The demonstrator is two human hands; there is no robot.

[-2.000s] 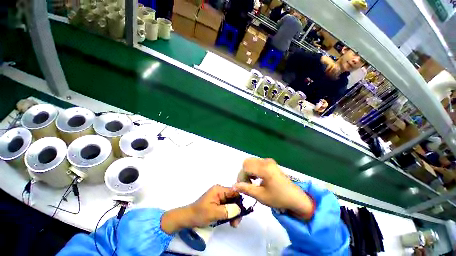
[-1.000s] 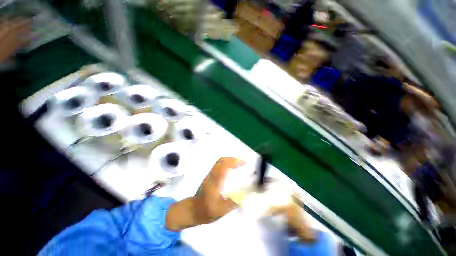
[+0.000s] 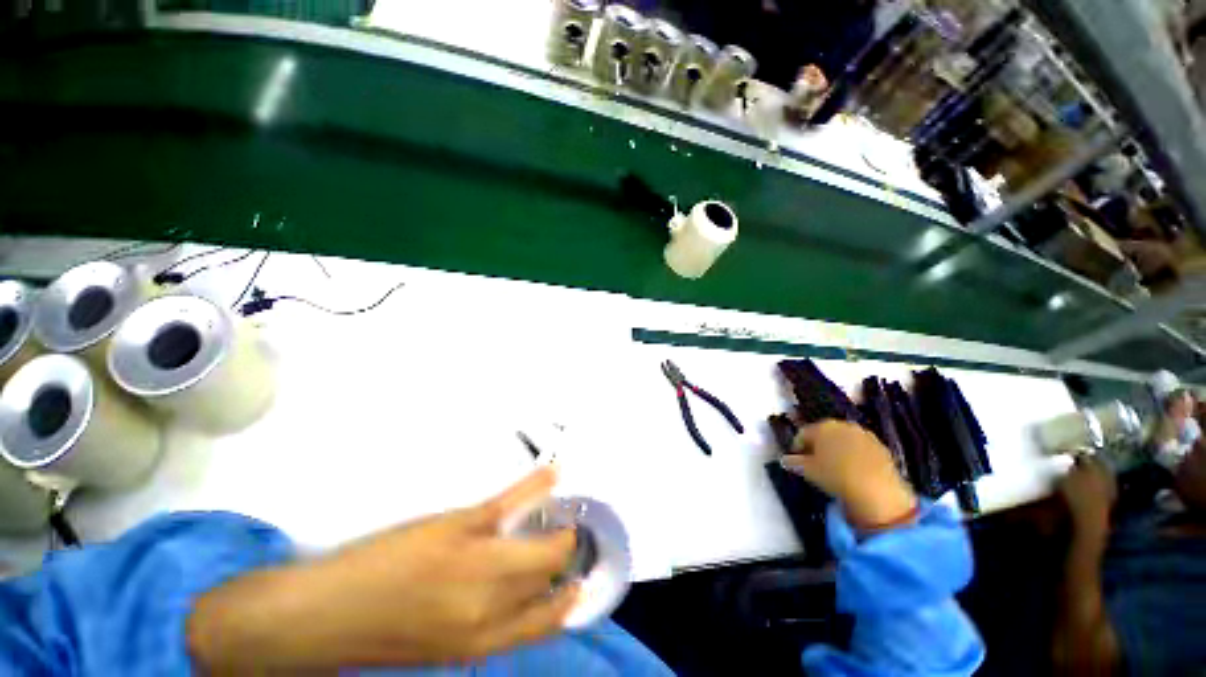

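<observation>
My left hand [image 3: 450, 575] holds a cream cylinder housing [image 3: 611, 562] with a white rim near the bench's front edge. Its fingers cover part of the rim and the dark hole. A short dark wire end [image 3: 530, 446] shows just beyond the fingertips. My right hand [image 3: 843, 466] is at the pile of long black parts [image 3: 926, 430] on the right, its fingertips on the end of one black part [image 3: 791, 434]. Whether the fingers have closed on it is hard to tell.
Pliers [image 3: 694, 405] lie open between my hands. More cream housings [image 3: 192, 357] with wires stand at left. A joined unit [image 3: 701, 239] lies on the green belt [image 3: 437, 172]. Housings [image 3: 651, 56] stand in a row opposite. Another person's arm [image 3: 1087, 562] is at the right edge.
The black part has left my hands, and a joined unit now lies on the belt. My left hand now holds a housing. My right hand has moved right to the black pile. The view has turned right.
</observation>
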